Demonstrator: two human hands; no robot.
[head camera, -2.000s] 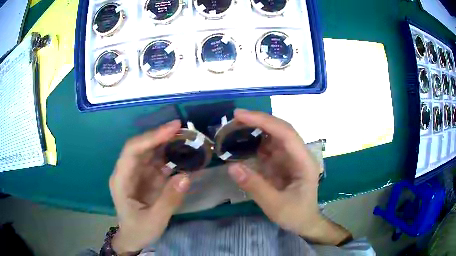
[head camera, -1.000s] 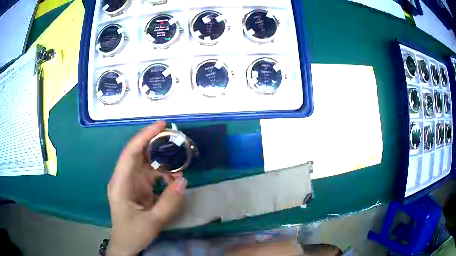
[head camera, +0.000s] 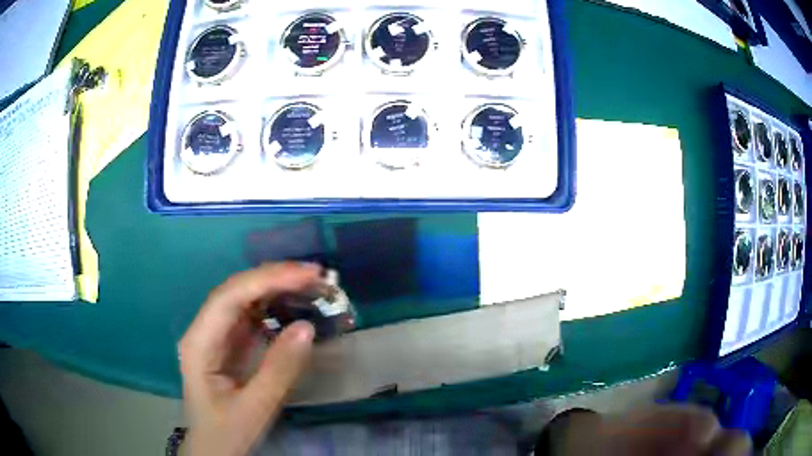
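My left hand (head camera: 240, 347) holds a round smartwatch head (head camera: 307, 312) with white film tabs between thumb and fingers, tilted and partly covered by them, above the left end of the grey-beige strip (head camera: 436, 350). My right hand (head camera: 659, 435) is a blur at the bottom edge, right of centre, cut off by it; whether it holds anything cannot be told. The blue-rimmed watch tray (head camera: 356, 207) lies ahead, with a watch head, such as this one (head camera: 298, 135), in each visible pocket.
Two black pads (head camera: 374, 254) and a blue pad (head camera: 448, 267) lie below the tray. A white paper sheet (head camera: 583, 223) is right of them. Another watch tray (head camera: 723, 303) stands far right, above a blue stool (head camera: 730, 387). A clipboard sheet (head camera: 36, 196) lies left, beside yellow paper (head camera: 116, 107).
Both hands held a watch head each, side by side; my right hand left the middle and now shows low at the right. My left hand has moved slightly lower and tilted its watch head.
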